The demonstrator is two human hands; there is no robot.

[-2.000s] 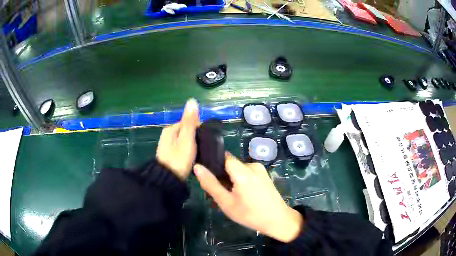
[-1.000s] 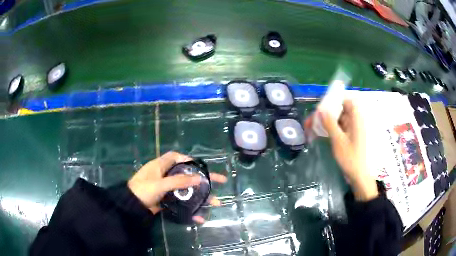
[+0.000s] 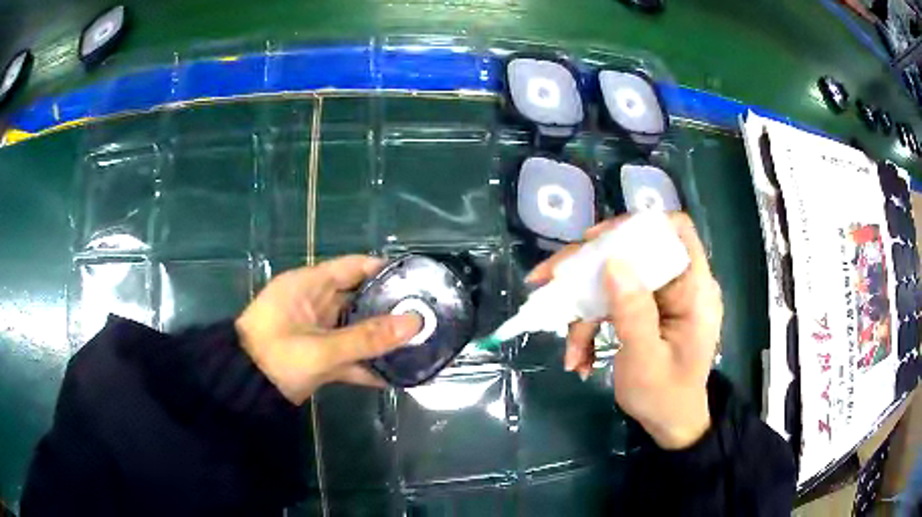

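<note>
My left hand (image 3: 313, 328) holds a glossy black housing (image 3: 437, 278) with its face up, thumb lying on the white centre ring. My right hand (image 3: 662, 333) holds a white glue bottle (image 3: 627, 268) tilted down to the left. Its green tip is just right of the housing, close to its edge; I cannot tell if they touch. Several grey-faced units (image 3: 554, 198) stand in pockets of the clear blister tray (image 3: 435, 141), beyond the bottle. The lower right unit is partly hidden by my right hand.
A green conveyor belt (image 3: 334, 25) with a blue edge runs across the back, carrying grey-faced units (image 3: 102, 34) at the left and small black housings (image 3: 833, 93) at the right. Newspaper sheets (image 3: 824, 263) with black covers (image 3: 898, 242) lie at the right, beside cardboard.
My left hand has turned the housing face up. My right hand let go of it, took the glue bottle from beside the newspaper and brought it left to the housing. The view has tilted down.
</note>
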